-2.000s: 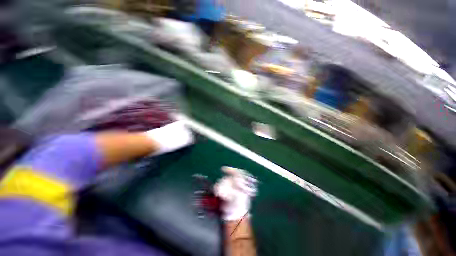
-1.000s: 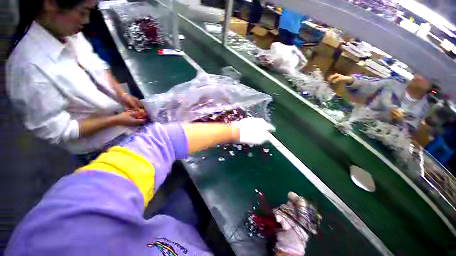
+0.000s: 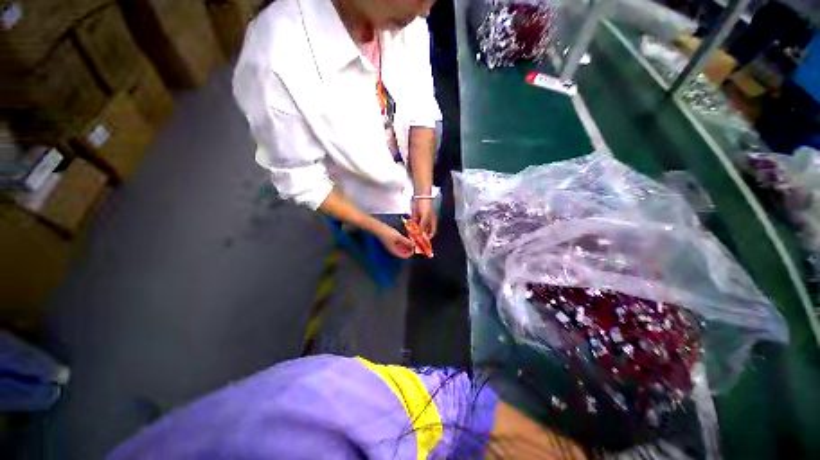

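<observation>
A large crumpled clear plastic bag (image 3: 611, 229) lies open on the green bench (image 3: 517, 130) at the right. A heap of dark red wire leads with small white and silvery connectors (image 3: 620, 337) spills from its near side. My left sleeve and bare forearm enter along the bottom edge. The forearm runs out of the picture below the heap, so my left hand is not visible. My right hand is out of the picture.
A person in a white shirt (image 3: 337, 117) stands left of the bench, fingering a small orange-red item (image 3: 418, 238). A second lead heap (image 3: 517, 34) and red-and-white stick (image 3: 550, 84) lie further up. Conveyor belt at right; cardboard boxes (image 3: 117, 117) at left.
The view has swung left, towards the person and floor. The bag and its heap now appear larger and further right. Both gloved hands and the bunch in the right one have left the picture.
</observation>
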